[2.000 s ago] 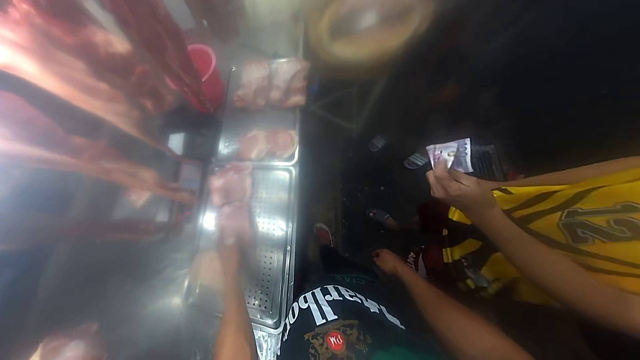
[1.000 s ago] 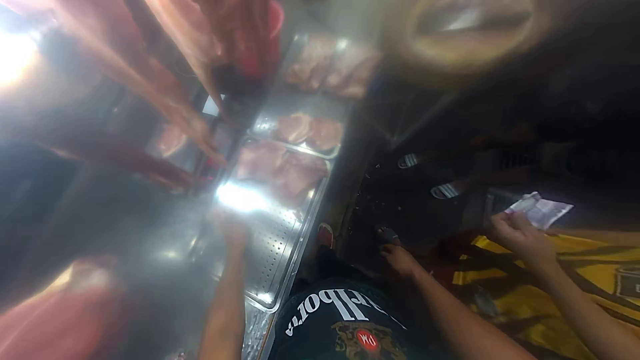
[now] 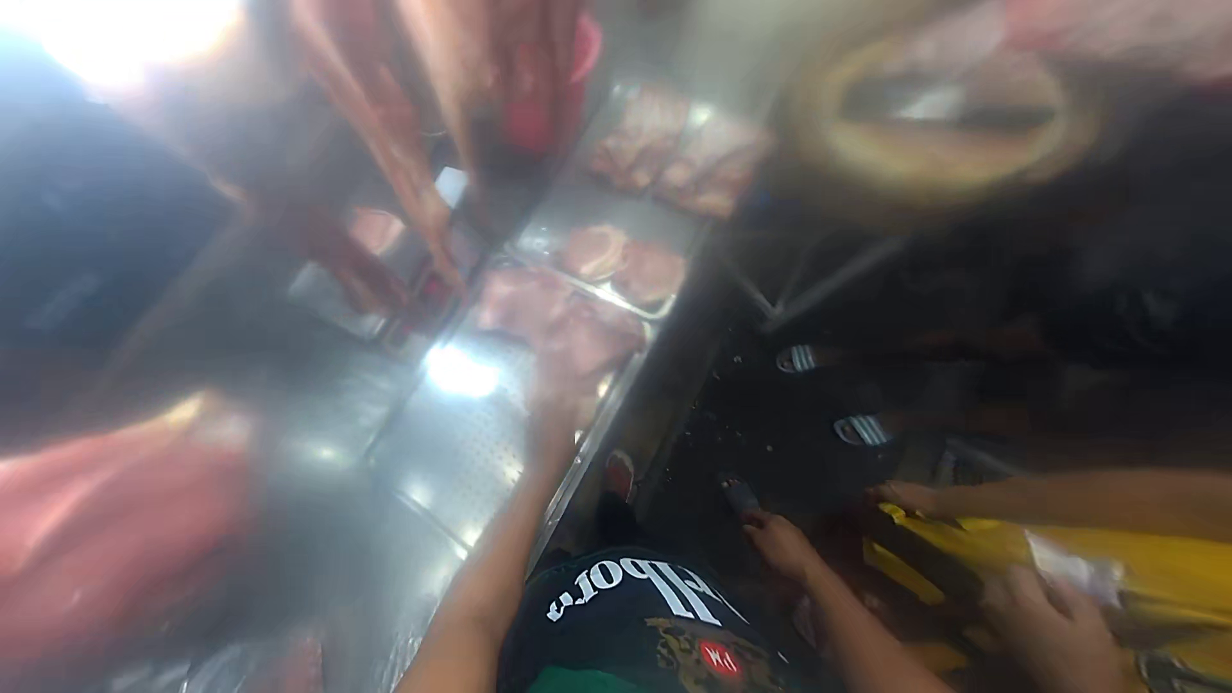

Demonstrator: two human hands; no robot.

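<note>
My left hand [image 3: 556, 385] reaches over a perforated metal tray [image 3: 452, 452], at the near edge of pale pink raw meat pieces [image 3: 539, 313]. Blur hides its fingers, so whether it grips the meat cannot be told. My right hand [image 3: 782, 544] hangs low at the right of my dark printed shirt, away from the trays, its fingers loosely curled; nothing held shows clearly. Just beyond the perforated tray, a second metal tray [image 3: 664, 306] holds round meat pieces [image 3: 597, 252]. Larger raw cuts [image 3: 674, 154] lie farther back.
Blurred meat hangs at the upper left, with another large piece [image 3: 125, 510] at the lower left. A round pan-like object [image 3: 943, 115] is at the upper right. At the right, a person in yellow holds folded paper [image 3: 1073, 568]. Sandals [image 3: 861, 430] are on the dark floor.
The person in yellow has drawn the folded paper in toward their clothing, and a second hand of theirs now shows. My left hand has moved forward to the meat. The view has shifted.
</note>
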